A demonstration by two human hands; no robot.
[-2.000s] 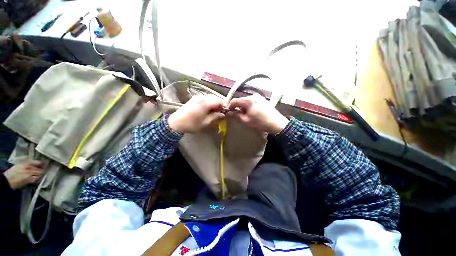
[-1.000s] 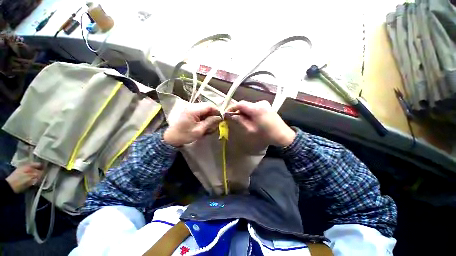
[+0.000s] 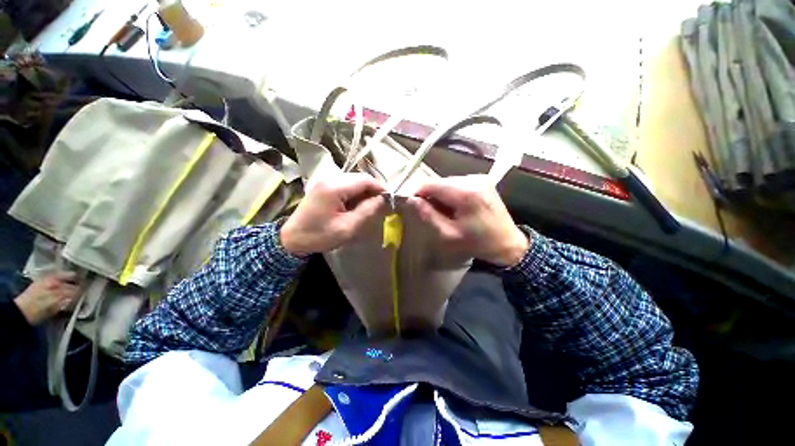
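Note:
A beige tote bag (image 3: 366, 283) stands upright between my lap and the bench edge, its side facing me. A thin yellow side strip (image 3: 397, 287) runs down it, with a wider yellow seam end (image 3: 392, 231) hanging loose just below the top edge. My left hand (image 3: 336, 212) pinches the bag's top edge left of the seam. My right hand (image 3: 471, 218) pinches it right of the seam. The fingertips nearly meet above the yellow seam end. The beige handles (image 3: 514, 83) loop up over the bench. The inside of the bag is mostly hidden.
A hammer (image 3: 601, 161) lies at the bench edge (image 3: 567, 199) beside red strips (image 3: 575, 177). Folded grey-beige pieces (image 3: 741, 104) are at right, with a small dark tool (image 3: 710, 187). Stacked beige bags (image 3: 96, 192) are at left, where another person's hand (image 3: 48, 298) holds them. An orange-tan container (image 3: 180, 22) stands far left.
Both hands stay at the top edge and have shifted slightly right. The handles have spread and lean further right. The yellow seam end now shows more fully below the fingers.

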